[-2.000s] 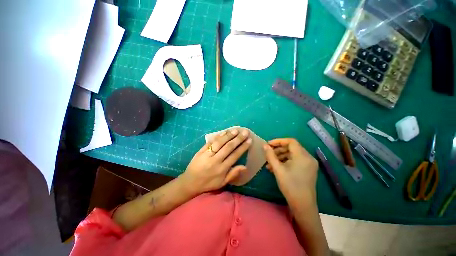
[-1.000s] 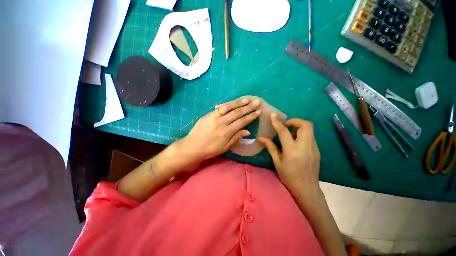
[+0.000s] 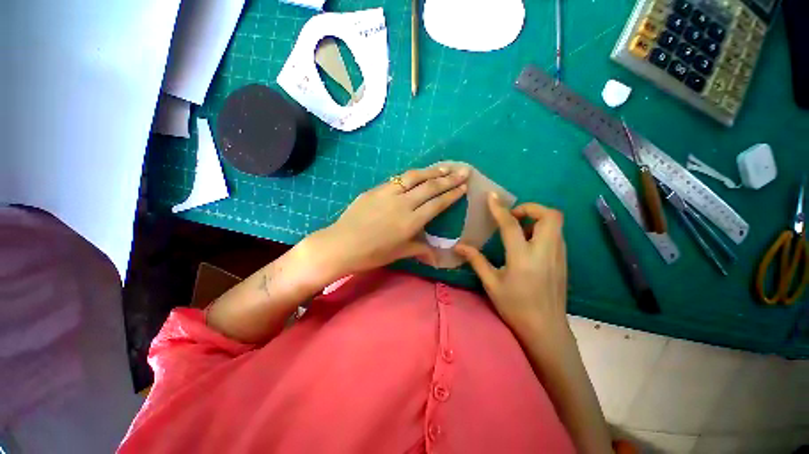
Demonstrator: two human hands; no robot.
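A grey-beige card pattern piece (image 3: 480, 213) with an oval hole lies at the mat's near edge, between my hands. A small white strip shows at the lower side of the hole. My left hand (image 3: 390, 217) lies over the piece's left part, fingers spread along its top. It hides that part of the piece. My right hand (image 3: 523, 253) touches the piece's right side with index finger and thumb. The marked white pattern piece (image 3: 371, 71) with an oval hole lies farther up, left of the pencil (image 3: 414, 49).
A dark round weight (image 3: 259, 130) and white card offcuts (image 3: 206, 168) lie at left. Steel rulers (image 3: 612, 133), an awl (image 3: 652, 204), dividers (image 3: 696, 226), a dark-handled knife (image 3: 628, 257), scissors (image 3: 782, 266) and a calculator (image 3: 687, 53) lie at right.
The view has shifted, so the table things sit higher in the picture. My right index finger and thumb have spread apart along the piece's right side. My left hand stays over the piece.
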